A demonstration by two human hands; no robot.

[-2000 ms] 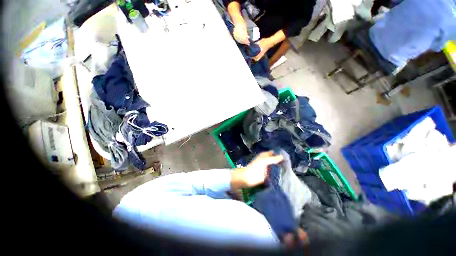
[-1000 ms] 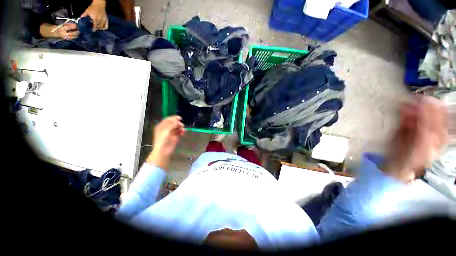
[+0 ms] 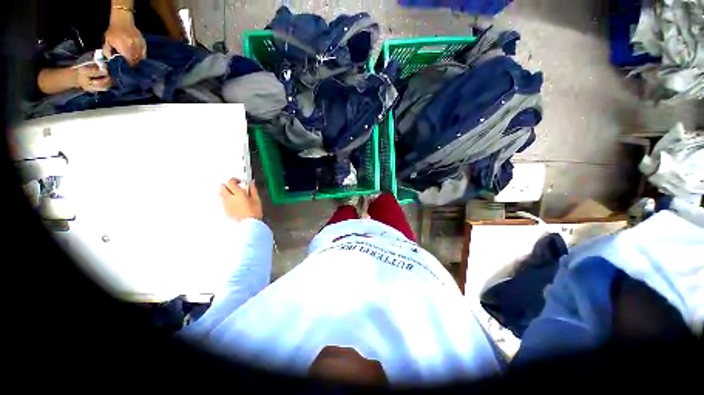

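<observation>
My left hand rests on the right edge of the white table, fingers slightly spread, with no garment in it. My right arm reaches to the lower right; its hand cannot be seen. Two green plastic crates stand side by side in front of me. Dark blue and grey denim garments heap over the back of the left crate. A larger heap of denim garments with shiny buttons fills the right crate.
At the upper left, another person's hands hold denim at the table. A dark garment lies on a white surface at the lower right. A blue crate is cut off at the top. Pale cloth is piled at right.
The view has swung round from the table to the two crates. The garment held earlier is out of my left hand, which now touches the table edge. My blurred right hand has left view.
</observation>
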